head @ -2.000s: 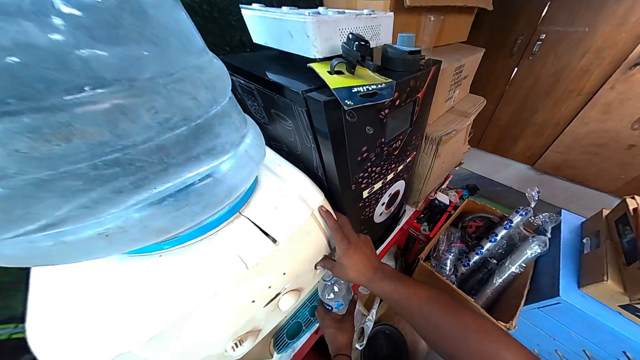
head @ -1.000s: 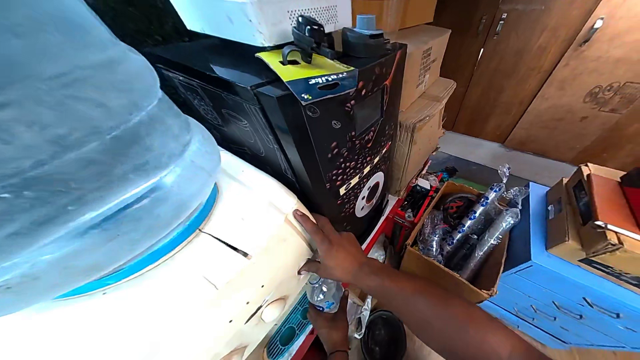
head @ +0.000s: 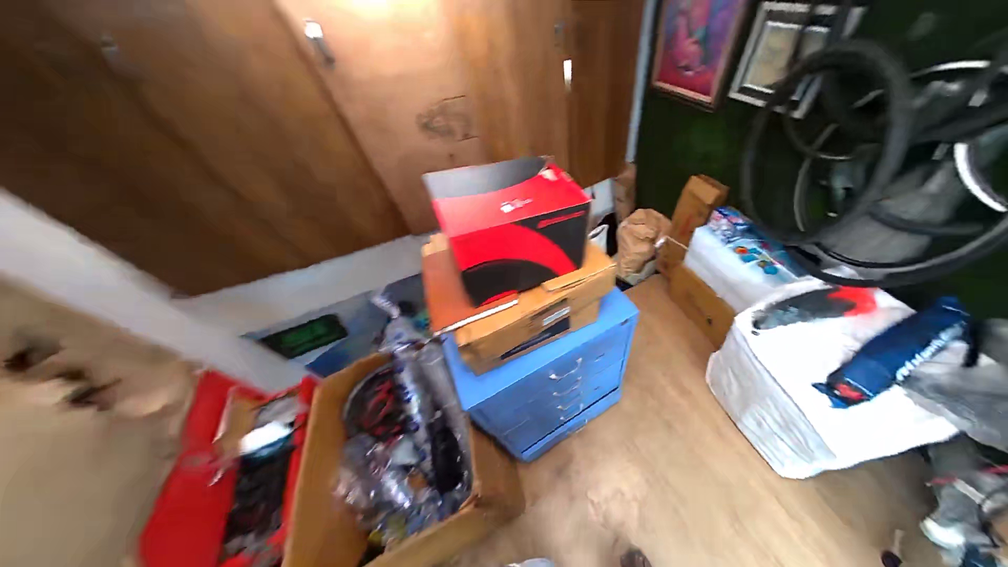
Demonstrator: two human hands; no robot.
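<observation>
Neither my left hand nor my right hand shows in the head view, so what they hold is hidden. A blue metal drawer cabinet (head: 543,386) stands on the wooden floor near the middle. On its top lie brown cardboard boxes (head: 516,327), with a red and black box (head: 516,236) on them. Left of the cabinet, an open cardboard box (head: 319,472) holds plastic-wrapped parts (head: 417,441). Beside that box, at the lower left, is a red tray or bin (head: 185,472) with small items in it. The picture is blurred.
Wooden cabinet doors (head: 378,94) line the back. Bicycle wheels (head: 890,157) hang at the upper right against a dark green wall. Below them sits a large white wrapped package (head: 780,394) with a blue bag (head: 898,354) on it. A pale post (head: 142,291) crosses the left side.
The view has swung far to the right. Both hands, the small plastic bottle, the water dispenser and the black machine have left the view.
</observation>
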